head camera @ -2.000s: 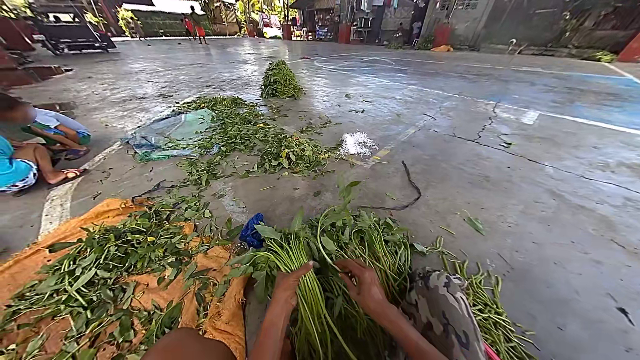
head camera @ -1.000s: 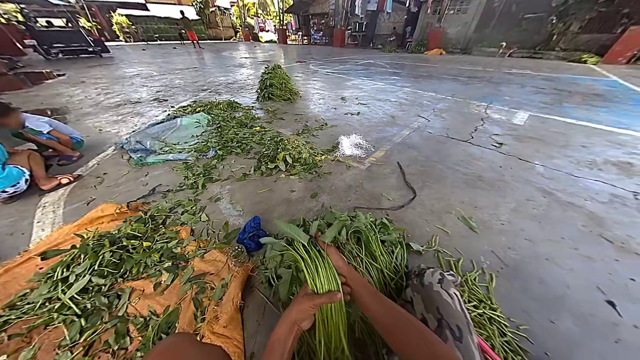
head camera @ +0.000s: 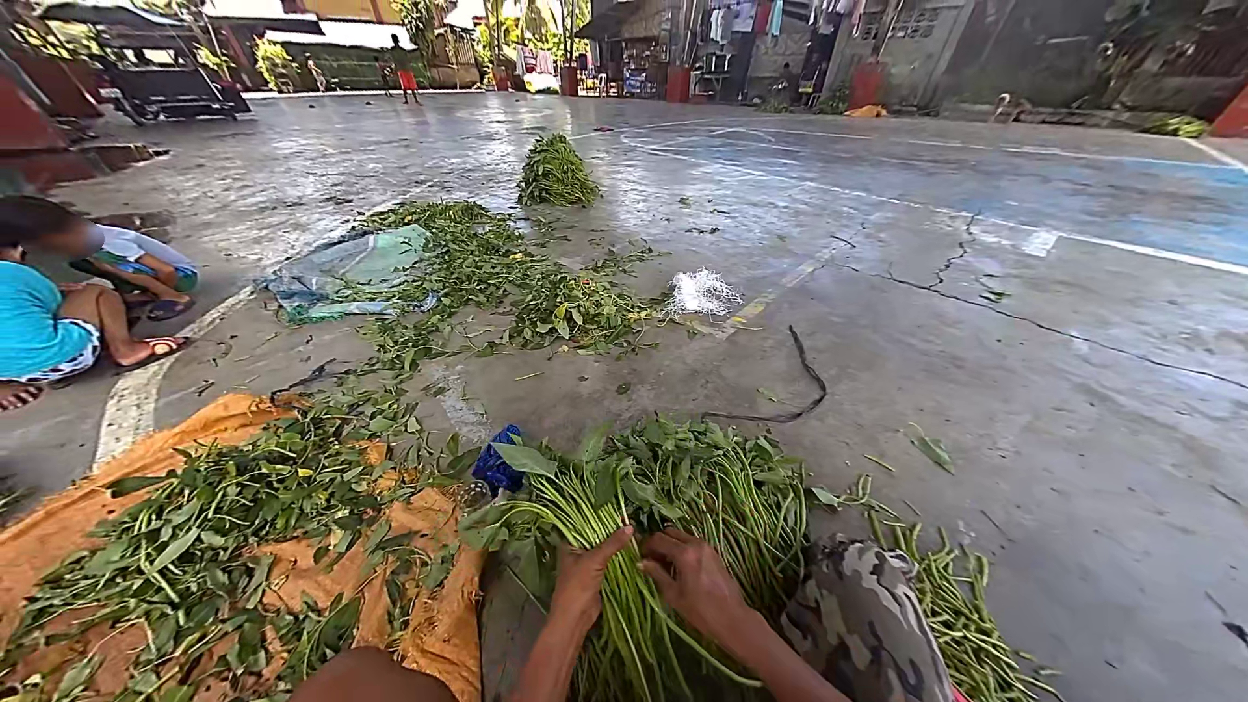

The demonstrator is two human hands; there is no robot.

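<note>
A bundle of long green leafy stems (head camera: 624,595) stands between my knees, its leaves at the far end. My left hand (head camera: 588,575) is closed around the bundle's left side. Just right of it, my right hand (head camera: 690,575) has bent fingers at the stems near the bundle; whether it grips one is unclear. More leafy stems (head camera: 741,497) lie beyond and right of my right hand. Loose leaves and stems (head camera: 224,507) are spread over an orange cloth (head camera: 444,604) at the left. A crumpled blue plastic item (head camera: 498,460) lies beyond my left hand.
Cut stems (head camera: 965,614) lie right of my camouflage-clad knee. Ahead are scattered greens (head camera: 575,307), a green-blue mesh sheet (head camera: 346,273), an upright heap of greens (head camera: 557,173), white strands (head camera: 702,292) and a dark cord (head camera: 807,380). Two people (head camera: 49,312) sit or crouch at the left.
My right hand has drawn back from the leafy end of the bundle toward my left hand. My left hand stays at the stems.
</note>
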